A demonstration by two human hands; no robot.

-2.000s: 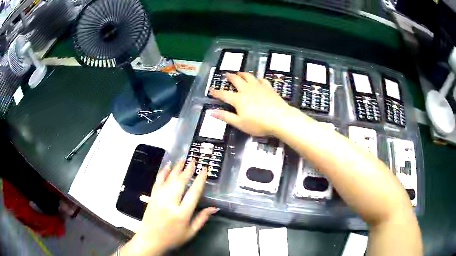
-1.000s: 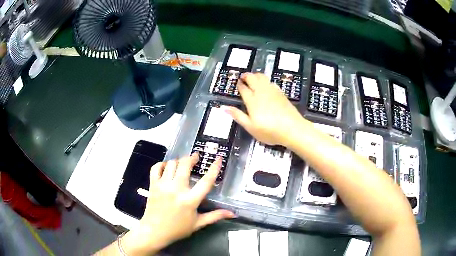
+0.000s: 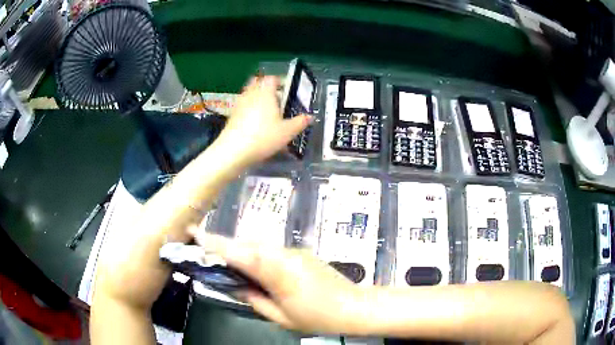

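Note:
My left hand (image 3: 259, 124) reaches across to the tray's back left pocket and holds a keypad phone (image 3: 302, 101) tilted up on its edge, screen facing right. My right hand (image 3: 290, 279) is blurred, low in front of the tray (image 3: 303, 176), and grips a blurred dark and pale phone (image 3: 219, 275). The front left pocket shows a white rectangle (image 3: 266, 202) with faint writing. Other black keypad phones (image 3: 359, 114) with lit white screens lie face up in the back row. White phone backs (image 3: 422, 232) with dark ovals lie in the front row.
A black desk fan (image 3: 108, 67) stands at left. A pen (image 3: 91, 215) and a white paper sheet (image 3: 101, 253) lie below it, with a dark smartphone (image 3: 168, 306) partly hidden by my left arm. A white fan (image 3: 588, 145) stands at right, near another tray of phones (image 3: 603, 229).
My left hand has moved up to the back left phone, now tilted. My right hand has come down toward me, now gripping a phone. The black phone is gone from the front left pocket.

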